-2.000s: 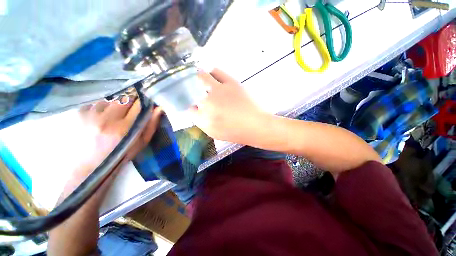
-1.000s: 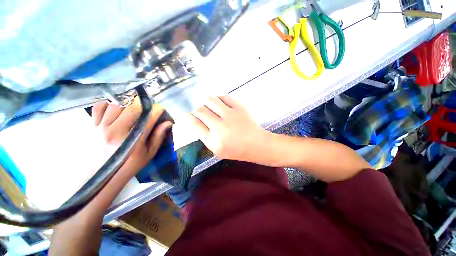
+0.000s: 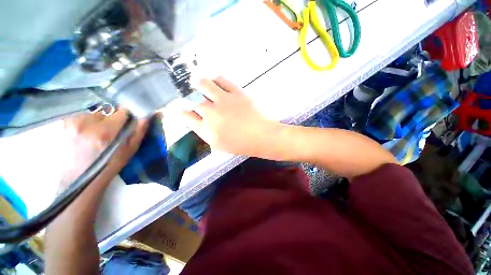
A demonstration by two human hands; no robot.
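Note:
A blue, black and olive plaid fabric piece [image 3: 145,163] lies on the white table, its lower end near the front edge. A pale strip shows between my hands. My left hand [image 3: 110,134] is on the plaid piece at its upper left, blurred and partly hidden by the machine's black cable. My right hand [image 3: 223,118] lies flat to the right of the plaid, fingertips beside the shiny metal needle area [image 3: 180,75]; whether it grips cloth is hidden. The white sewing machine head [image 3: 43,32] with a blue stripe covers the upper left.
Shears with a yellow loop [image 3: 318,45] and a green loop [image 3: 344,29] lie right of the needle, beside an orange handle [image 3: 282,15]. Below the table edge [image 3: 323,103] are a plaid bundle [image 3: 412,105], red stools [image 3: 456,43] and a cardboard box [image 3: 171,233].
The view has shifted, moving machine head and shears in the picture. The plaid's lower end has moved up, away from the table's front edge. Both hands remain at the cloth.

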